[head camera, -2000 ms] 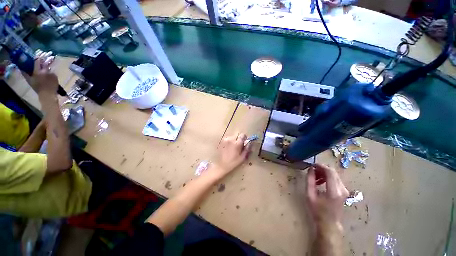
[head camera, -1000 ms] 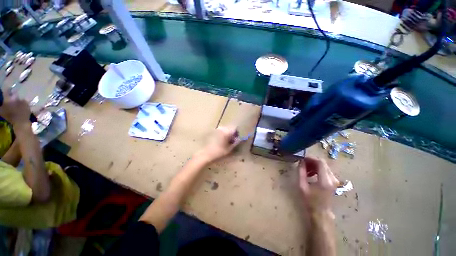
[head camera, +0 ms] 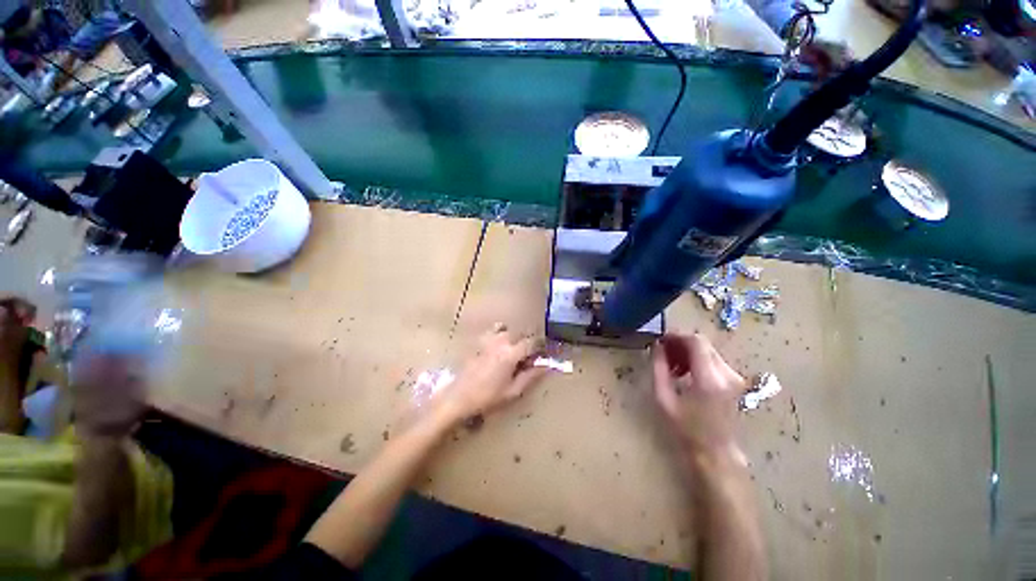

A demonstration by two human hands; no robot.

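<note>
My left hand [head camera: 496, 372] is left of the screw feeder, with a small shiny metal piece [head camera: 554, 363] at its fingertips, low over the bench. My right hand [head camera: 695, 384] is at the feeder's front right corner, thumb and fingers curled close together; whether they hold anything is too small to tell. The dark-blue electric screwdriver [head camera: 704, 233] hangs tilted, its lower end over the front of the silver-grey screw feeder [head camera: 576, 252]. Neither hand grips the driver. A pile of small metal pieces [head camera: 738, 297] lies right of the feeder.
A white bowl of silvery bits [head camera: 247, 216] stands by the grey upright [head camera: 233, 97]. Discs [head camera: 611, 135] sit on the green conveyor [head camera: 454, 125] behind. A neighbour's blurred arm [head camera: 108, 454] and a blurred pale object [head camera: 119, 323] are at left. A metal scrap [head camera: 762, 392] lies beside my right hand.
The view has shifted. My left hand has lowered the metal piece towards the bench. The white pegged plate has left its place by the bowl; a blurred pale object is now by the neighbour's hand.
</note>
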